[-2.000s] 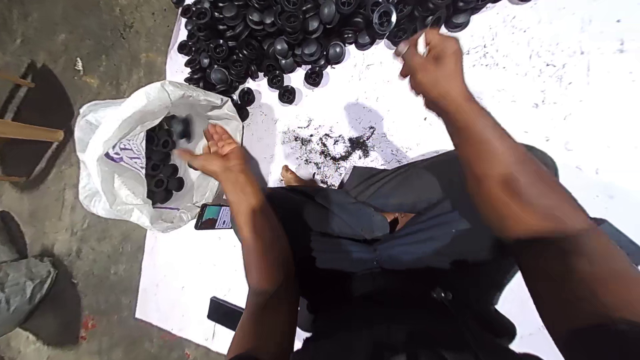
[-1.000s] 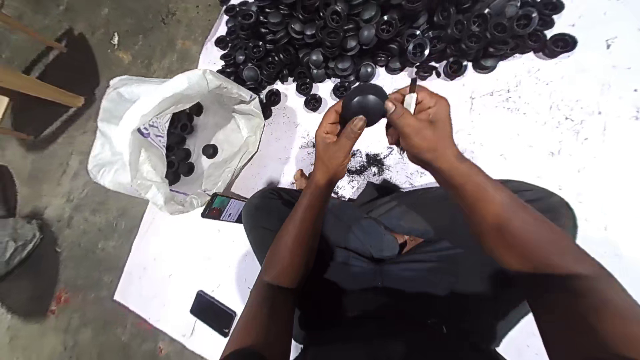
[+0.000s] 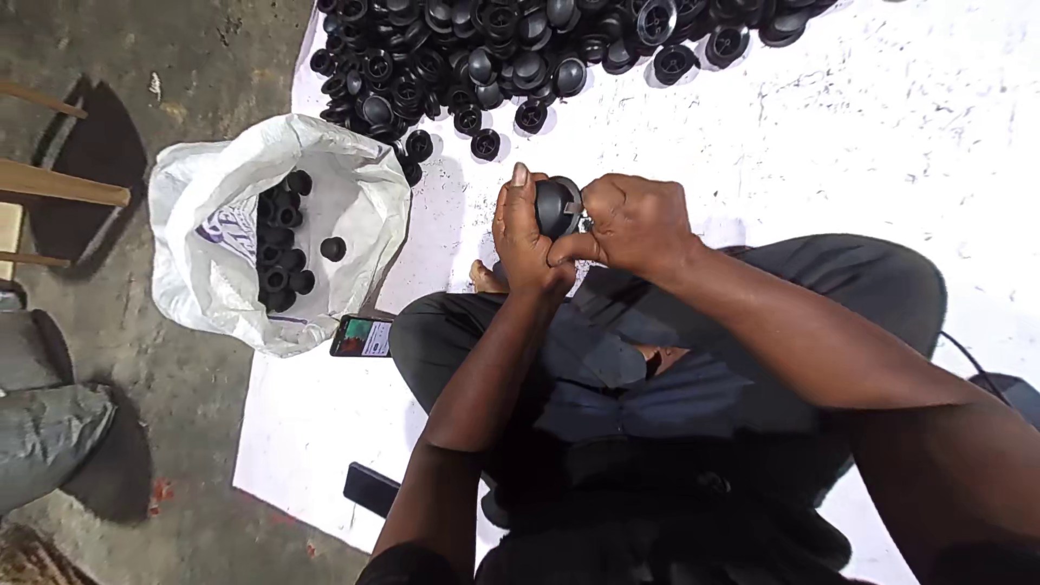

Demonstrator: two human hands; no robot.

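Note:
My left hand (image 3: 528,231) grips a round black plastic part (image 3: 554,208) with a domed face, above my crossed legs. Against the rim of that part, my right hand (image 3: 638,219) holds a small blade (image 3: 574,208); its handle is hidden in my fist. A large heap of similar black parts (image 3: 487,65) lies along the top of the view. To the left stands an open white woven sack (image 3: 366,195) with several black round pieces (image 3: 280,260) inside.
A white sheet (image 3: 861,154) covers the floor under the heap and my legs. One phone (image 3: 362,337) with a lit screen lies beside the sack, a dark phone (image 3: 370,487) lower down. Wooden legs (image 3: 65,183) and a grey bag (image 3: 49,443) are at far left.
Two seconds ago my left hand was open at the sack and my right hand near the heap. Both have come together around one black part, which has since turned in my grip.

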